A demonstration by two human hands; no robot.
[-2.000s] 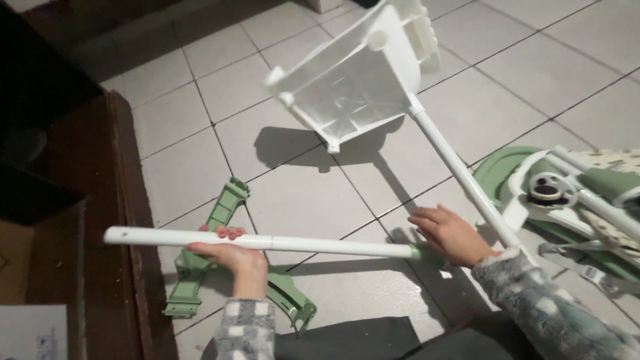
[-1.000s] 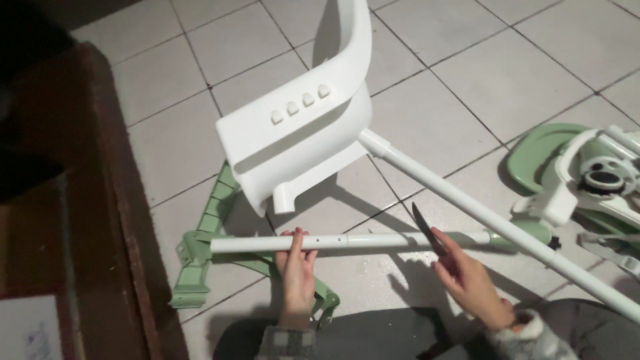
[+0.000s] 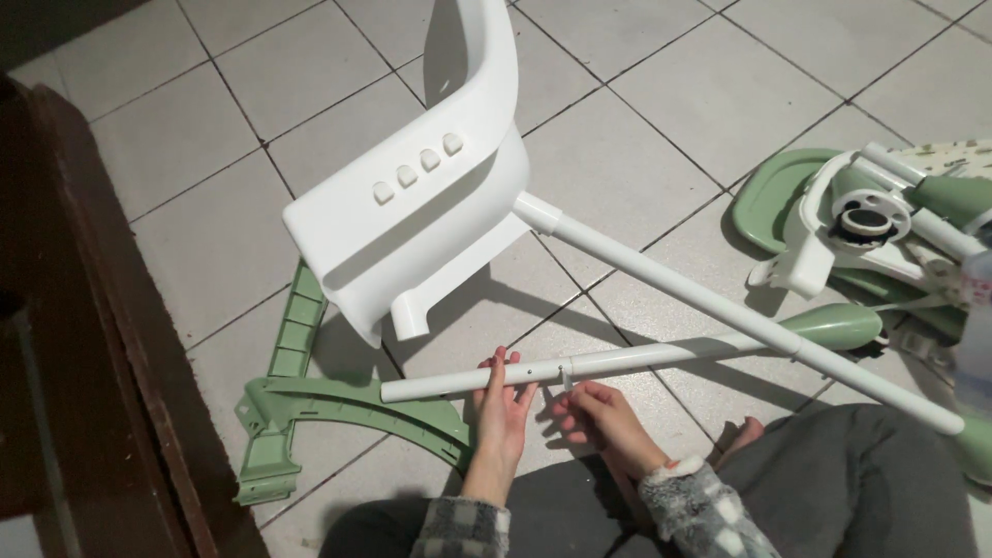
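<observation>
My left hand (image 3: 502,411) grips a white tube (image 3: 659,355) near its free left end, with the thumb over the top. Small dark holes or screws show on this tube, and its right end meets a green plastic foot piece (image 3: 833,326). Just below the tube's joint, my right hand (image 3: 601,418) pinches a small thin tool or pin (image 3: 566,380) against the tube; its shape is partly hidden by the fingers. A second white tube (image 3: 674,287) runs from a white plastic seat or tray part (image 3: 403,209) down to the right, crossing over the held tube.
A green plastic bracket frame (image 3: 349,403) lies on the tiled floor beneath the held tube's left end. At right rest a green tray (image 3: 775,198), a white wheel-like hub (image 3: 869,221) and patterned fabric (image 3: 949,159). Dark brown wooden furniture (image 3: 101,310) edges the left side.
The white plastic part has been turned over and lowered from where it stood two seconds ago. My right hand has moved left along the tube; a dark, thin pointed thing showed in it one second ago.
</observation>
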